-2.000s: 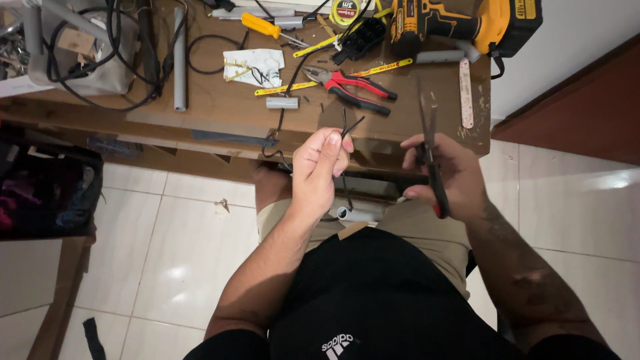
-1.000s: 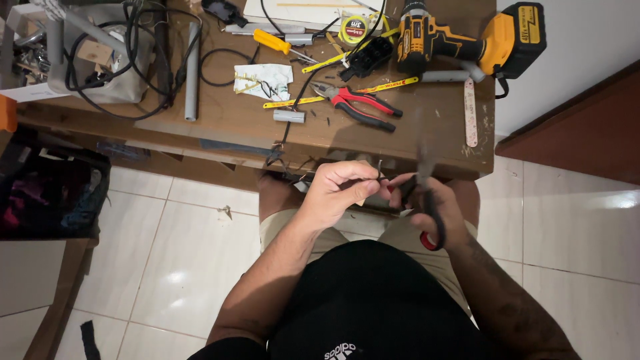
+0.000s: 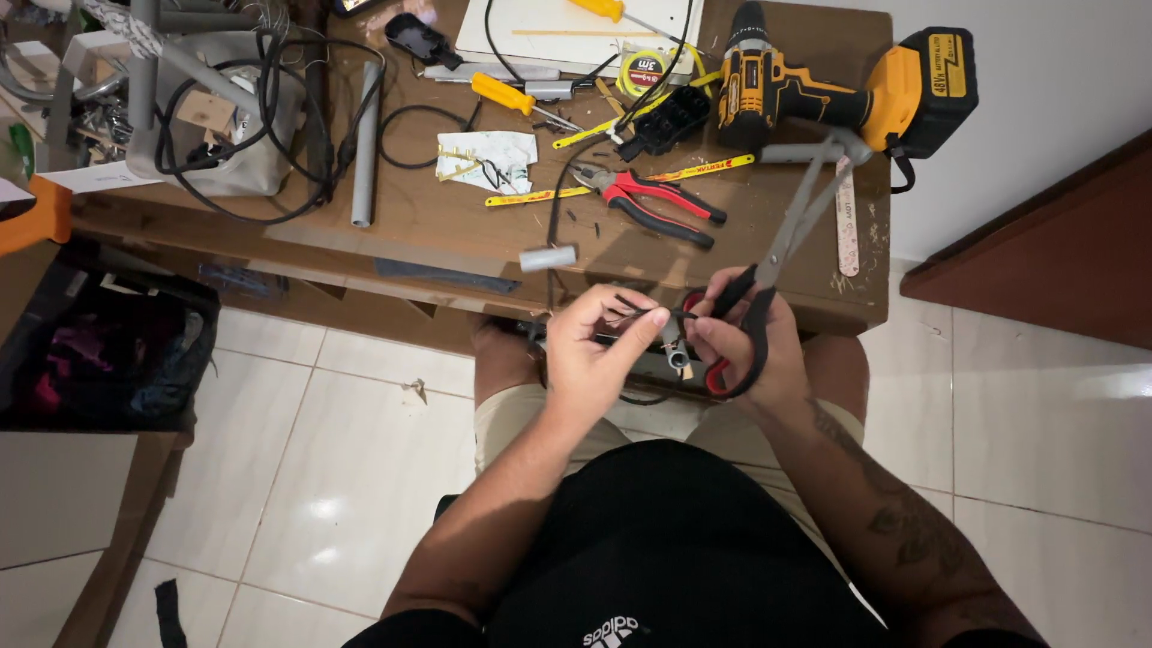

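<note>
My left hand pinches a thin black cable between thumb and fingers, near where its wires separate. My right hand holds the same cable by its fingertips, close to the left hand. Scissors with black and red handles rest in the right hand, their blades slightly apart and pointing up toward the drill. Just below the hands, a grey plastic tube shows its round end between my knees. Red and black combination pliers lie on the brown wooden table beyond the hands.
Along the brown wooden table lie a short grey tube piece, a cordless drill, a tape measure, a yellow-handled screwdriver, a yellow hacksaw blade and a nail file. A cluttered plastic container with looped black cable stands left.
The hands were apart two seconds ago and are now close together at the cable. The scissors have stayed in my right hand; their blades now show apart.
</note>
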